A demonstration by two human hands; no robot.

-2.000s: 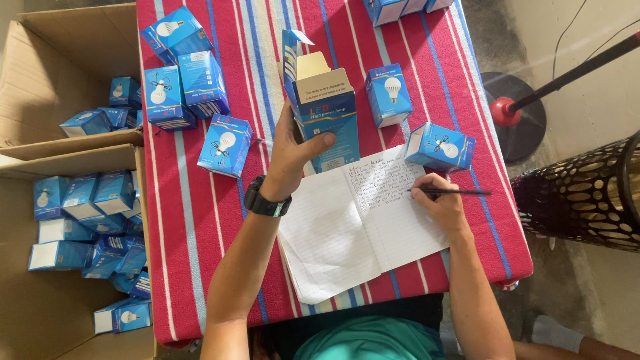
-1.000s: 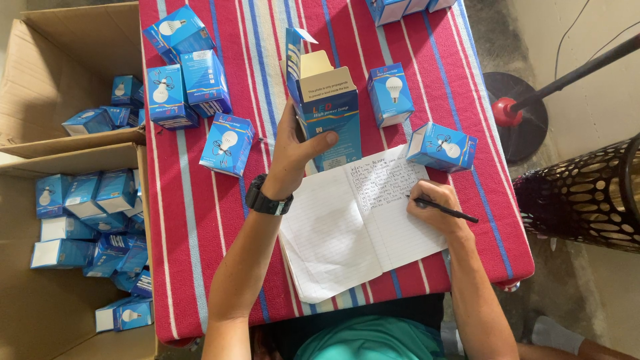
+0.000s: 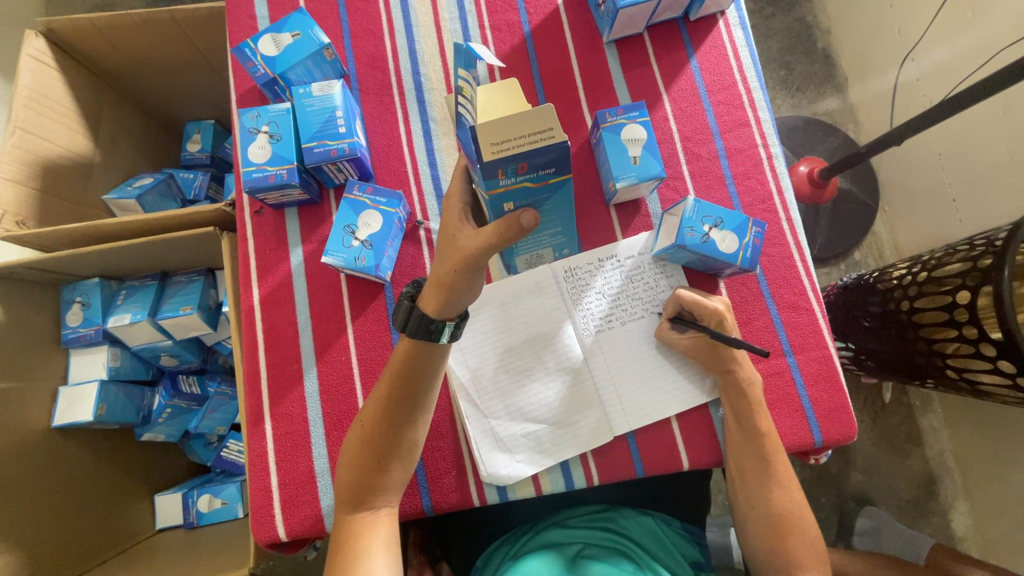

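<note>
My left hand (image 3: pixel 472 244), with a black watch on its wrist, grips an opened blue LED lamp box (image 3: pixel 532 200) whose flaps stand up. The box is just above an open lined notebook (image 3: pixel 536 384). My right hand (image 3: pixel 704 328) holds a black pen (image 3: pixel 732 344) against the notebook's right page, beside lines of handwriting. The pen's tip is hidden by the fingers. A closed lamp box (image 3: pixel 710 236) lies at the page's upper right corner, and another (image 3: pixel 628 152) is farther back. To the left of my left hand lies one more lamp box (image 3: pixel 366 232).
Several lamp boxes (image 3: pixel 332 128) are grouped at the table's back left, others (image 3: pixel 628 18) at the back edge. Two cardboard cartons (image 3: pixel 120 552) with lamp boxes stand left of the striped cloth (image 3: pixel 308 480). At right are a black stand (image 3: pixel 832 180) and a perforated dark basket (image 3: pixel 944 312).
My right hand has shifted slightly on the right page, and the pen's angle has changed a little. My left hand keeps the opened box in about the same place.
</note>
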